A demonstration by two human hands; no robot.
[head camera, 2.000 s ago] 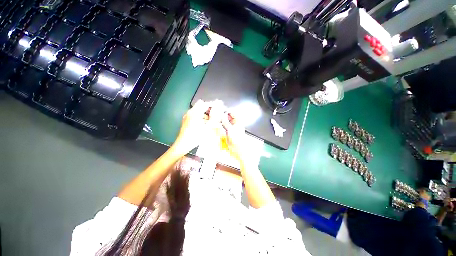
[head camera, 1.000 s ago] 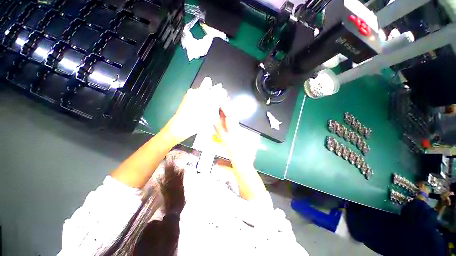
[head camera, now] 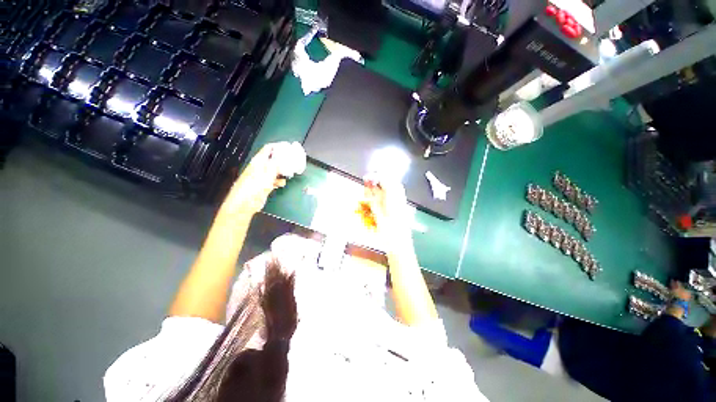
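Note:
My left hand (head camera: 265,174) is at the bench edge, left of the black base plate (head camera: 353,118). Its fingers are curled, with a pale blurred shape at the fingertips; whether it holds a thing is unclear. My right hand (head camera: 386,206) is at the base plate's front edge, by the bright spot below the microscope (head camera: 463,106). Glare washes out its fingers and hides anything in them. Orange-yellow bits (head camera: 367,213) show over the white work sheet (head camera: 334,206) between my hands.
Black blister trays (head camera: 141,86) are stacked at left. A white wipe (head camera: 315,71) lies behind the plate; a white scrap (head camera: 437,186) lies on it. A round container (head camera: 514,126) stands at the grey post. Modules (head camera: 561,242) lie in rows at right, near another person's hand (head camera: 680,292).
My hands were together over the sheet and plate edge; now they are apart. My left hand has moved left, and my right hand is slightly further right. The orange-yellow bits show more openly.

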